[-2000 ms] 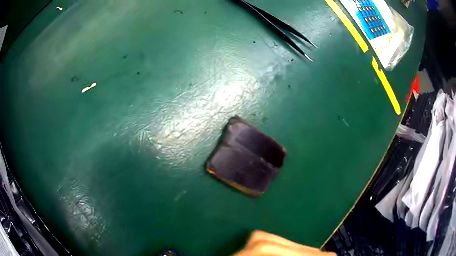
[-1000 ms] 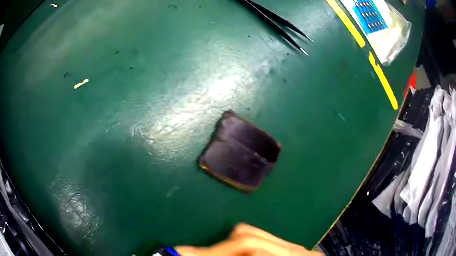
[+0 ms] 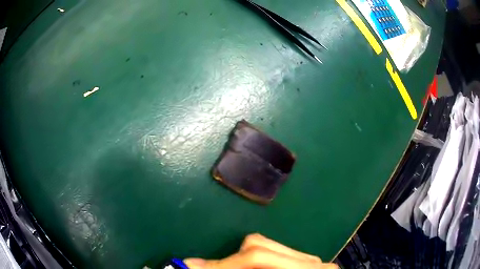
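A dark, squarish pad (image 3: pixel 254 163) with a crease and lighter brown edges lies flat on the green mat. My right hand (image 3: pixel 263 257) shows at the bottom edge, cut off by it, below the pad and not touching it. Its fingers are closed at a short piece of the blue stick (image 3: pixel 179 263); the rest of the stick is hidden or outside the picture. A small dark and pale bit shows beside the blue piece, too cut off to name. My left hand is not in view.
Open black tweezers (image 3: pixel 288 30) lie at the top. Yellow tape strips (image 3: pixel 401 89) and a blue sheet of small parts (image 3: pixel 387 20) in clear film are at the upper right. A pale scrap (image 3: pixel 91 92) lies left. White-and-black wrapped material (image 3: pixel 447 173) lines the right edge.
My right hand has come further into the picture and left along the bottom edge, and more of the blue piece shows. The pad remains on the mat; the view has shifted slightly.
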